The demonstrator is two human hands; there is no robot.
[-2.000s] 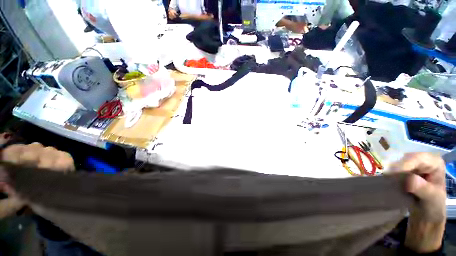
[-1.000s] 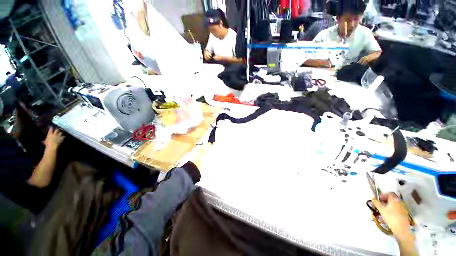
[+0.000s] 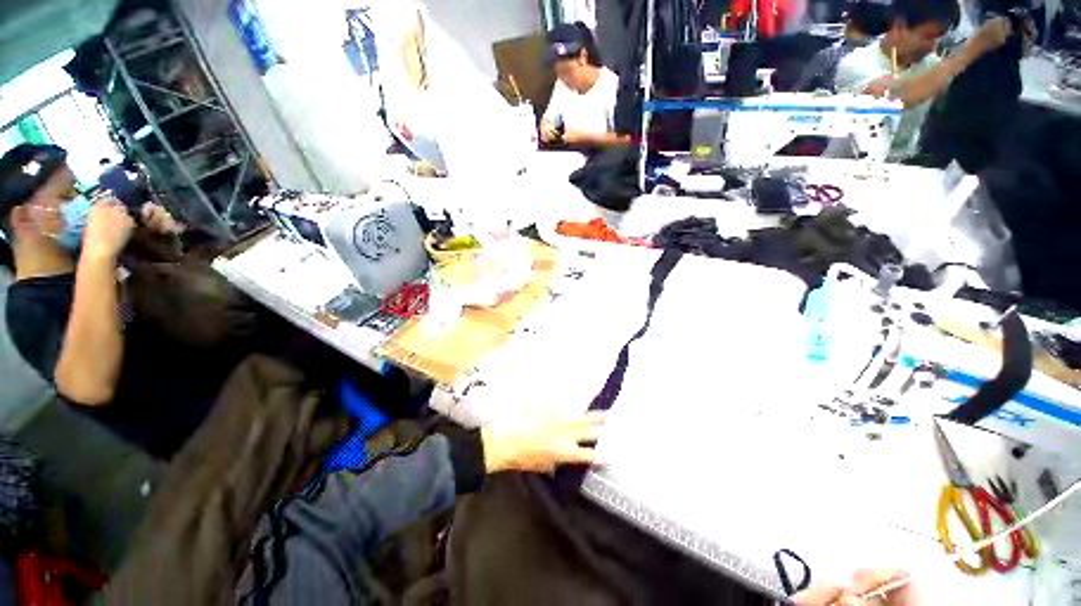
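Observation:
A narrow black strip (image 3: 637, 335) runs across the white sewing table (image 3: 723, 414) from the back to my left hand (image 3: 539, 444). My left fingers hold its near end at the table's front edge. My right hand (image 3: 859, 588), cut off by the bottom edge, holds a thin long rod (image 3: 1019, 519). A small black loop (image 3: 791, 572) shows just left of that hand. Large dark brown cloth (image 3: 498, 539) hangs over my lap below the left hand. Shears with yellow handles (image 3: 958, 521) and red-handled scissors (image 3: 1002, 533) lie at the right.
The sewing machine (image 3: 984, 391) stands at the right, a black band (image 3: 1011, 367) over it. A light blue plastic piece (image 3: 818, 320) stands left of it. Cardboard (image 3: 439, 349) and red cord (image 3: 405, 301) lie left. A masked person (image 3: 59, 225) sits at left; others work behind.
My left hand has come over the table edge, and the strip now runs straighter towards it. My right hand has left the scissors, moved down and left, and now holds the rod.

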